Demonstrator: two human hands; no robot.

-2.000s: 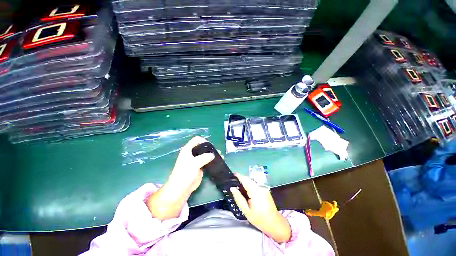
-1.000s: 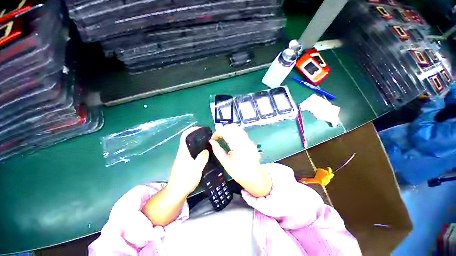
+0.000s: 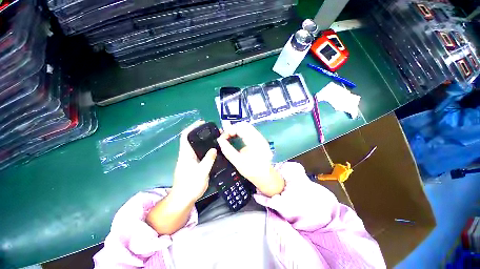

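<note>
A black flip phone (image 3: pixel 234 193) is open above the bench edge, its keypad half toward me and its upper half away. My left hand (image 3: pixel 192 171) holds the upper half from the left, thumb on its front. My right hand (image 3: pixel 248 157) is at the right edge of the upper half, thumb and fingertips pinched together there; whether they hold something small cannot be told. A clear lens tray (image 3: pixel 267 117) lies beyond my hands with several black-framed lenses (image 3: pixel 277 98) in it.
Pink tweezers (image 3: pixel 318 120), a white cloth (image 3: pixel 339 100), a blue pen (image 3: pixel 331 75), an orange-red device (image 3: pixel 330 51) and a white bottle (image 3: pixel 289 57) lie right. Clear film (image 3: pixel 142 141) lies left. Tray stacks (image 3: pixel 173 29) stand behind. An orange-handled tool (image 3: pixel 337 173) is over the carton (image 3: pixel 381 173).
My right hand has left the keypad half for the edge of the upper half. My left hand still holds the upper half, now turned more face-up. The view has shifted.
</note>
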